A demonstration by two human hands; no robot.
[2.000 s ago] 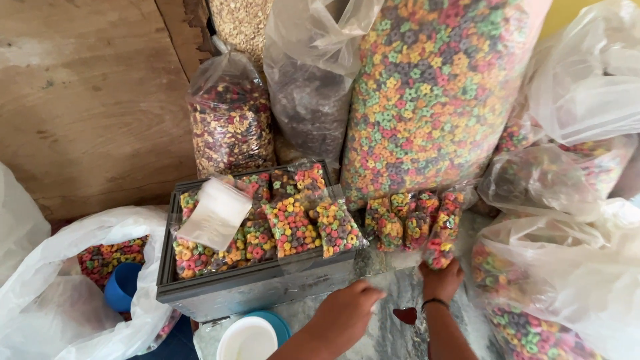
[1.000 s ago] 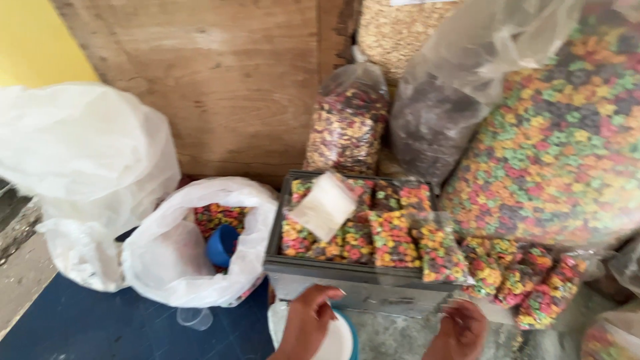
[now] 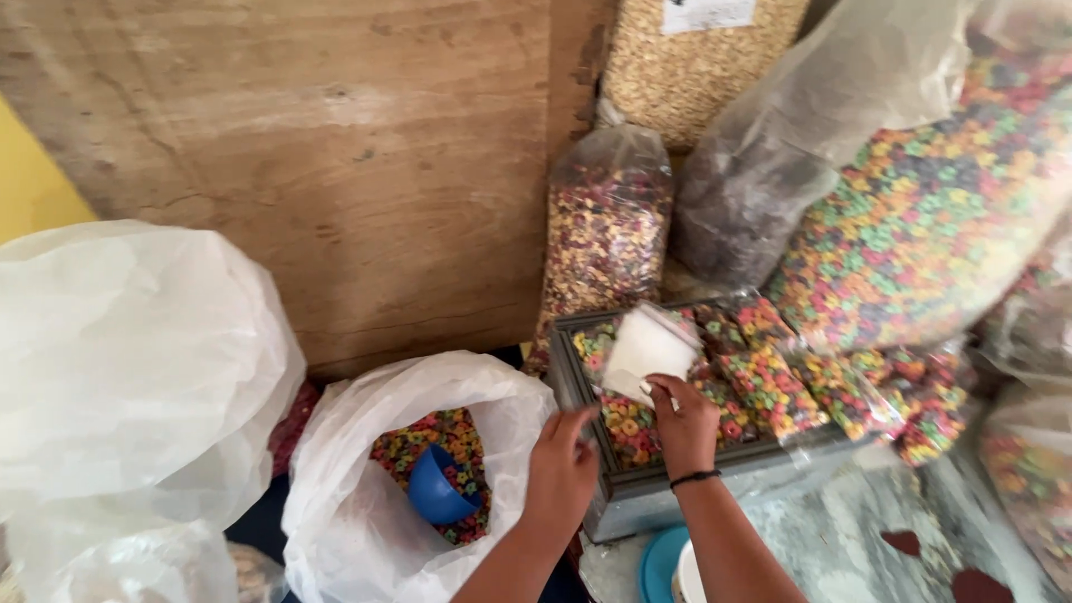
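My right hand (image 3: 687,423), with a dark band on its wrist, pinches the lower edge of a stack of clear plastic bags (image 3: 649,352) lying on filled packets in a grey tray (image 3: 578,394). Just left of the tray, my left hand (image 3: 565,469) is raised with fingers loosely bent and nothing seen in them. It is beside the rim of an open white plastic bag (image 3: 335,452) of colourful cereal loops (image 3: 469,431). A blue cup (image 3: 440,486) rests in that cereal. Filled cereal packets (image 3: 770,389) lie on the tray's right side and past its right end.
Behind the tray stand a bag of mixed flakes (image 3: 607,226), a bag of dark contents (image 3: 745,201) and a large sack of colourful cereal (image 3: 930,209). A wooden panel (image 3: 335,167) is at the back. A white tub (image 3: 691,578) with a blue lid (image 3: 657,569) sits in front.
The view has swung left. My right hand has gone from the packets past the tray's right end to the stack of clear bags. My left hand has moved from the tray's front towards the white bag.
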